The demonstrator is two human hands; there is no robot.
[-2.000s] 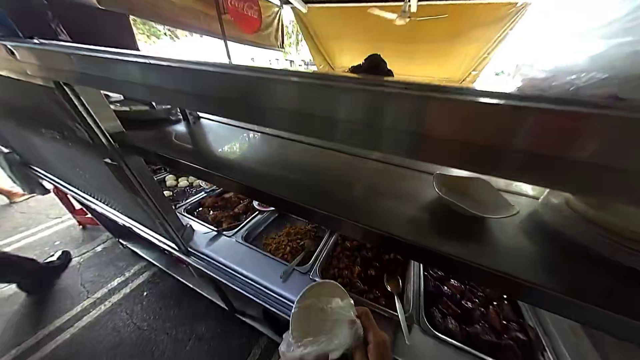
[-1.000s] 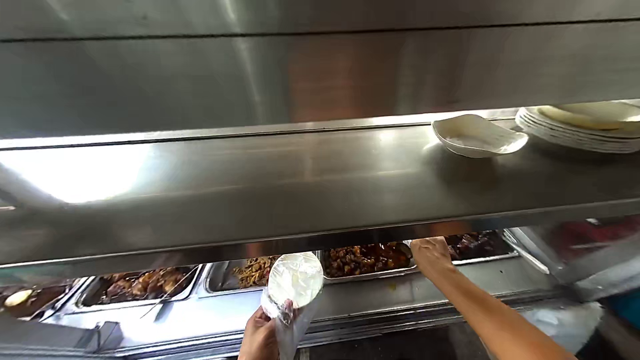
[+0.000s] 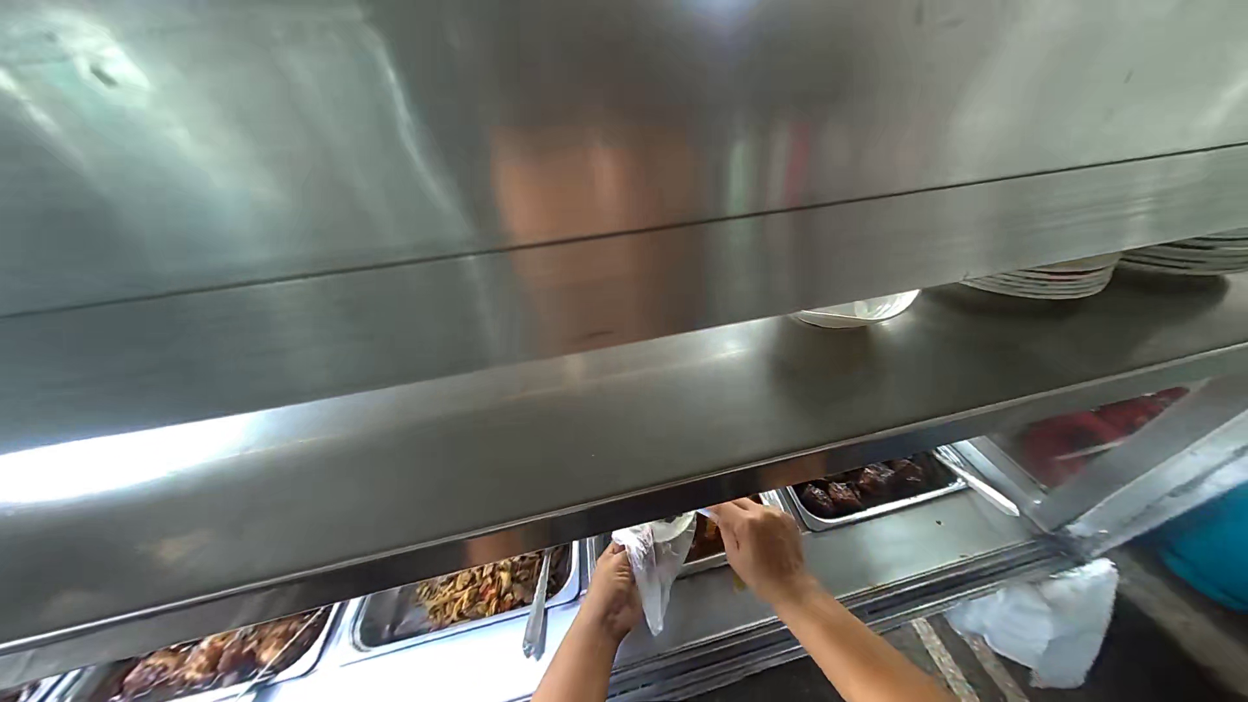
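Note:
My left hand (image 3: 614, 593) grips a bowl lined with a clear plastic bag (image 3: 663, 546), whose loose end hangs below the fingers. Right beside it, my right hand (image 3: 760, 546) is closed on a pale handle-like thing, mostly hidden by the fingers and the shelf edge. Both hands are at the front of a metal tray of saucy food (image 3: 707, 541), partly under the steel shelf (image 3: 585, 458). To the left is a tray of sliced, yellowish food (image 3: 483, 592) with a metal spoon (image 3: 536, 609); to the right, a tray of dark glazed meat (image 3: 868, 487).
A steel panel fills the upper view. On the shelf stand a white dish (image 3: 858, 310) and stacked plates (image 3: 1053, 278). Browned meat (image 3: 214, 655) lies in a tray at lower left. Tongs (image 3: 980, 481) rest at the right tray. A white plastic bag (image 3: 1043, 619) hangs at lower right.
The lined bowl and my left hand have come close beside my right hand, at the saucy tray. Two seconds ago my right hand was not gripping anything visible. The view has shifted strongly.

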